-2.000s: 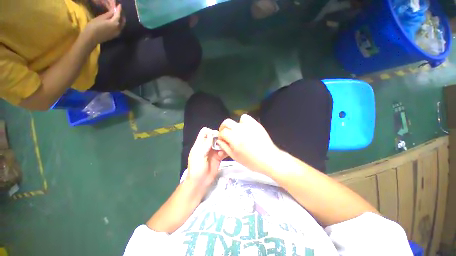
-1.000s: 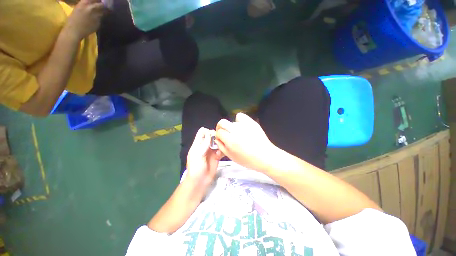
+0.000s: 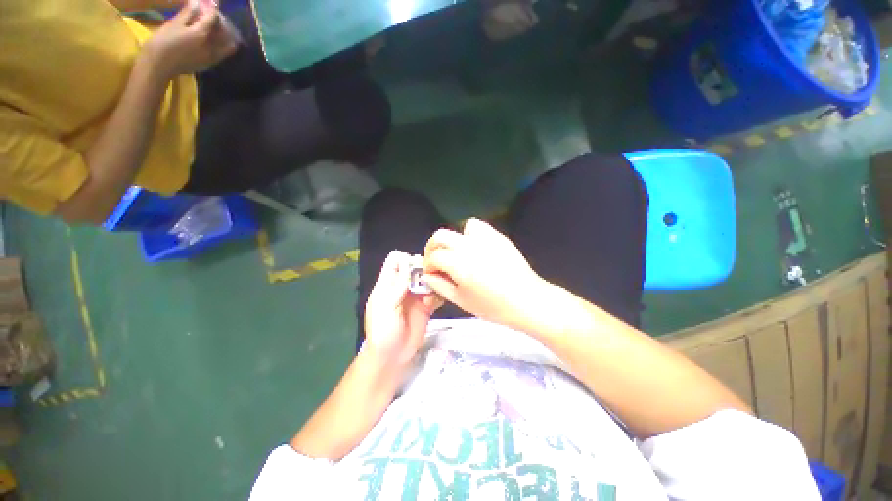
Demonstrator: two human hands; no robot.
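A small white plastic housing (image 3: 416, 280) with a dark opening is held above my lap, between my two hands. My left hand (image 3: 393, 303) grips it from the left side, fingertips along its edge. My right hand (image 3: 479, 274) is closed against its right side, with thumb and fingertips at the opening. The fingers hide much of the piece. I cannot tell whether a small tool or insert is in my right fingertips.
A person in yellow sits at the left by a green table corner (image 3: 303, 44). A light-blue stool (image 3: 699, 220) is beside my right knee. A blue bin (image 3: 699, 83) stands upper right, cartons (image 3: 782, 362) lower right, and a blue crate (image 3: 205, 240) under the neighbour.
My hands stay in nearly the same place around the housing, with only slight finger shifts. The neighbour's hands moved down and right after rising. The camera view shifted slightly.
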